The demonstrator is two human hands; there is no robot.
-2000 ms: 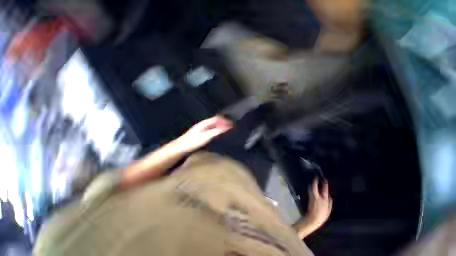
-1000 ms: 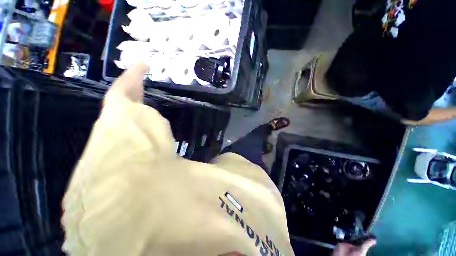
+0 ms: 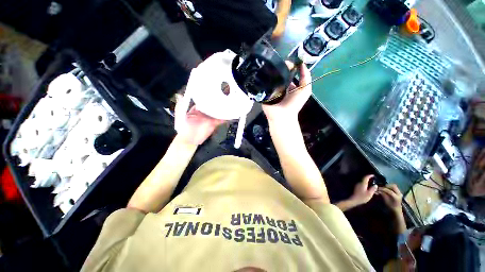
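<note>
My left hand (image 3: 198,123) holds a white housing shell (image 3: 210,90) from below and its left side. The shell has a hole in its closed side and a thin white arm pointing down. My right hand (image 3: 291,98) is closed around a glossy black inner module (image 3: 260,79). Thin yellow and dark lead wires (image 3: 340,70) trail from it to the right over the bench. The module is against or just beside the shell's right edge; I cannot tell if they are joined.
A black crate (image 3: 33,204) of white shells stands at left. Part-assembled units (image 3: 334,29) line the green bench (image 3: 340,101). Clear blister trays (image 3: 409,119) are stacked at right. A coworker's hands (image 3: 378,192) hold a small black part at lower right. Another person (image 3: 234,24) is ahead.
The view has swung towards the bench. My hands have come together in front of me, now with the white shell and the black module in them. The shell crate now lies further left in view.
</note>
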